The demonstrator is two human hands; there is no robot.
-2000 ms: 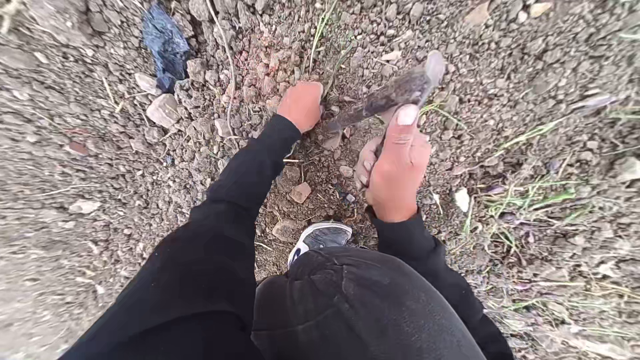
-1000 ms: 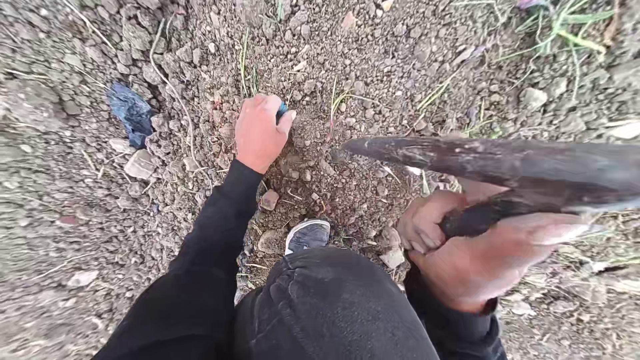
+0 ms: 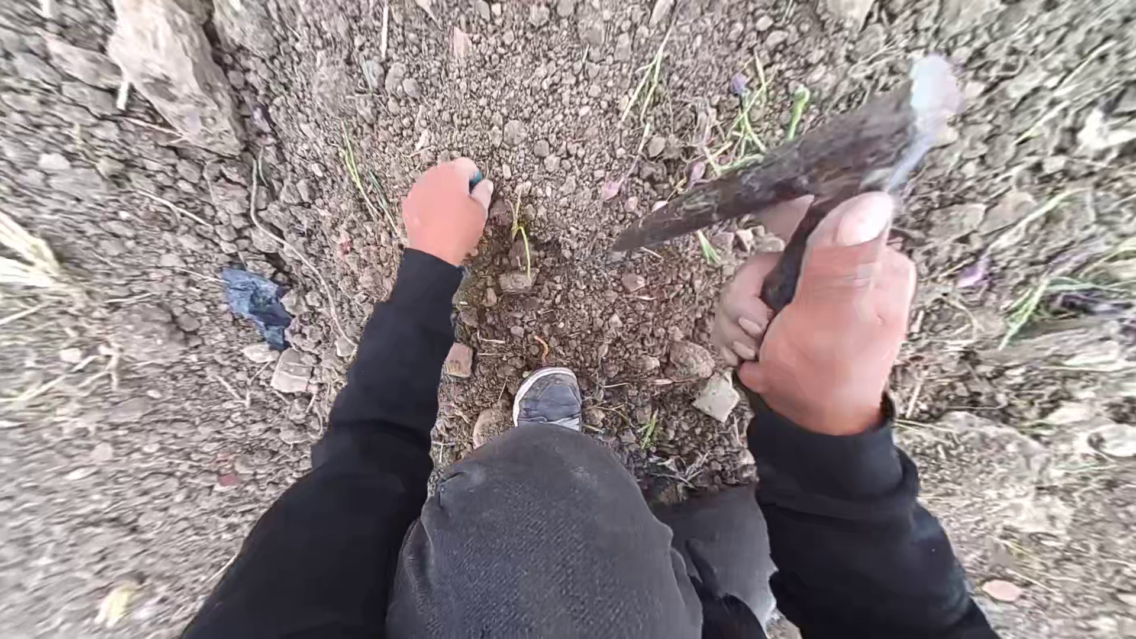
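My left hand (image 3: 445, 210) is low over the soil at the upper middle, its fingers curled round a small blue object (image 3: 476, 180) that is mostly hidden. Just right of it, a small green sprout (image 3: 524, 238) stands in the dirt. On the right, my right hand (image 3: 821, 328) grips the handle (image 3: 790, 266) of a dark, worn hand tool. The tool's long tapering blade (image 3: 763, 177) points left, above the ground, and its far upper end is pale and blurred. What exact kind of tool it is, I cannot tell.
Dry crumbly soil with pebbles lies all around. A crumpled dark blue plastic scrap (image 3: 257, 304) is at the left, a large rock (image 3: 173, 75) at the upper left. My shoe (image 3: 548, 398) is at the middle, near a pale stone (image 3: 716, 397). Green blades (image 3: 1029, 306) lie at the right.
Two seconds ago my hands were close together; now they are farther apart. Since one second ago the tool has swung so that its far end points up and right. The blue object showed then too.
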